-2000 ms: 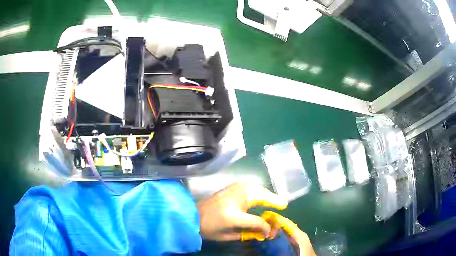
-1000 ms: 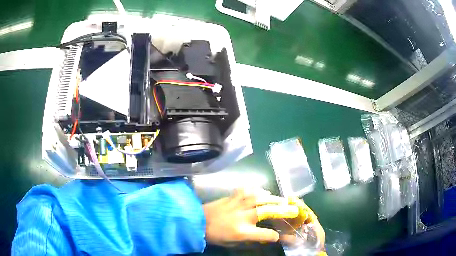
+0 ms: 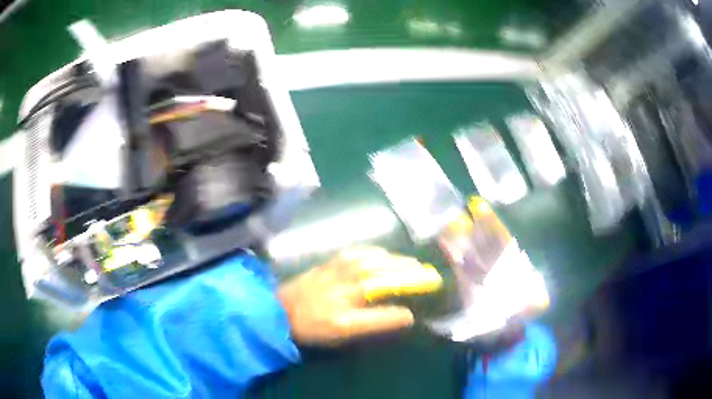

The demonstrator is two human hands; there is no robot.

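Observation:
The frame is blurred. My left hand (image 3: 355, 296), with yellow finger cots, is just right of the projector housing's near corner, its fingers apart and empty. My right hand (image 3: 468, 234) is at the lower right, fingers pointing up. A clear shiny sheet or sleeve (image 3: 500, 300) lies across its palm; whether a sheet is inside cannot be told. The white projector housing (image 3: 293, 144) stands at the left, open on top, with the black lens (image 3: 218, 191), the white-silver mirror (image 3: 97, 148) and the yellow-green board (image 3: 125, 241) showing.
A flat stack of bagged sheets (image 3: 414, 183) lies just beyond my right hand. Two more stacks (image 3: 492, 164) (image 3: 536, 148) lie to its right. Crumpled clear plastic sleeves (image 3: 597, 160) lie farther right by a frame. A pale rail (image 3: 406, 66) crosses the green surface (image 3: 343, 113) behind.
The view has shifted, so the housing and stacks sit farther left and higher. My hands have moved apart; the right is raised with the clear piece, the left is empty.

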